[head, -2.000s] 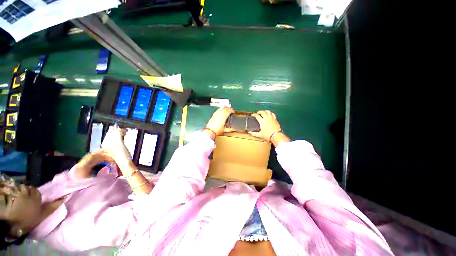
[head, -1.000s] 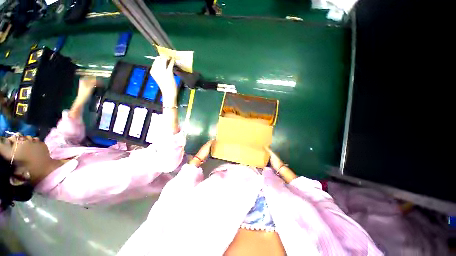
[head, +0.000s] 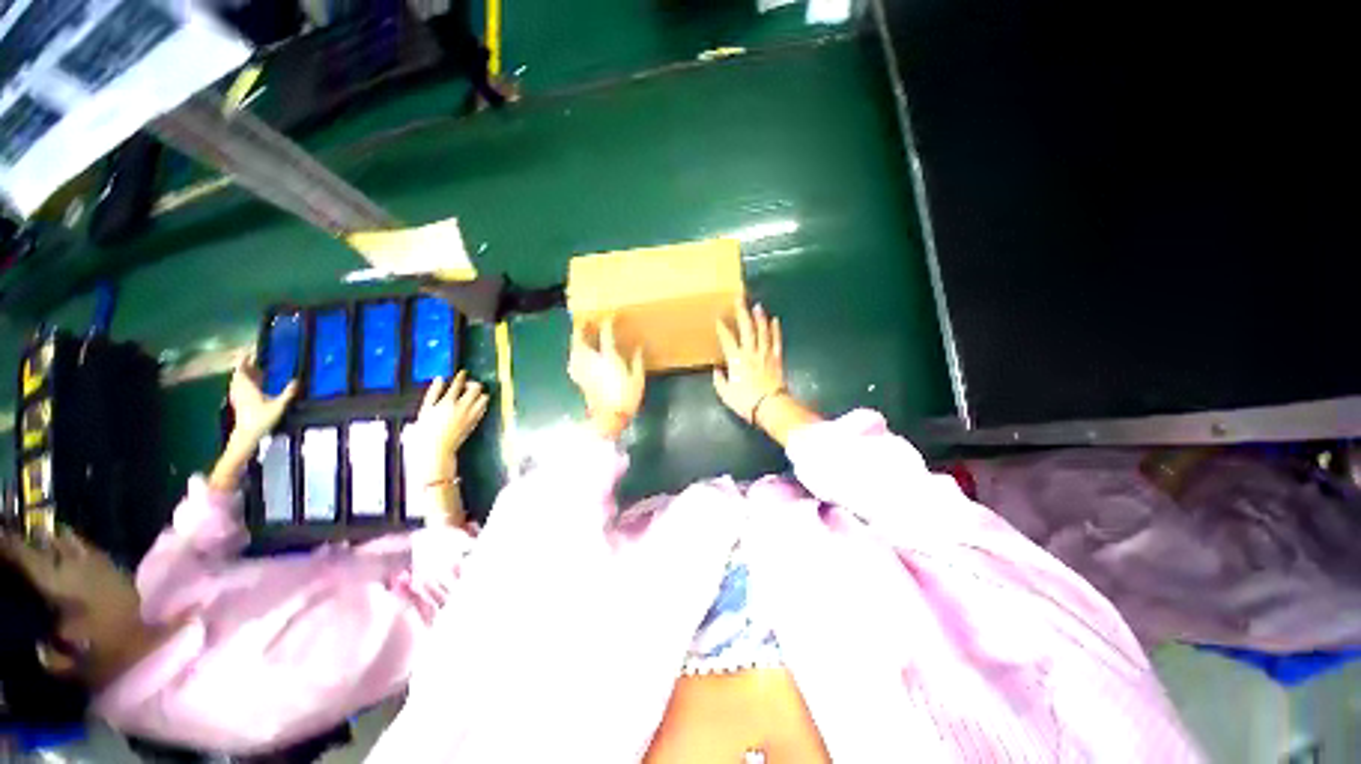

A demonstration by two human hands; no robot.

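Observation:
A tan-yellow cardboard box (head: pixel 657 281) stands on the green bench in front of me, its lid down over the top. My left hand (head: pixel 608 376) lies on the box's near left part, fingers spread. My right hand (head: pixel 751 363) lies at the near right corner, fingers on the edge. Both hands touch the box from the near side. The inside of the box is hidden.
At left, a person in a pink smock has both hands at a black tray (head: pixel 355 406) with blue-screened and white phones. A metal post with a yellow note (head: pixel 415 249) rises left of the box. A large black enclosure (head: pixel 1134 209) stands at right.
The box was open towards me with its contents showing; now it is closed and farther forward on the bench. My hands have moved from its near sides onto it. The other person's hands are back at the tray.

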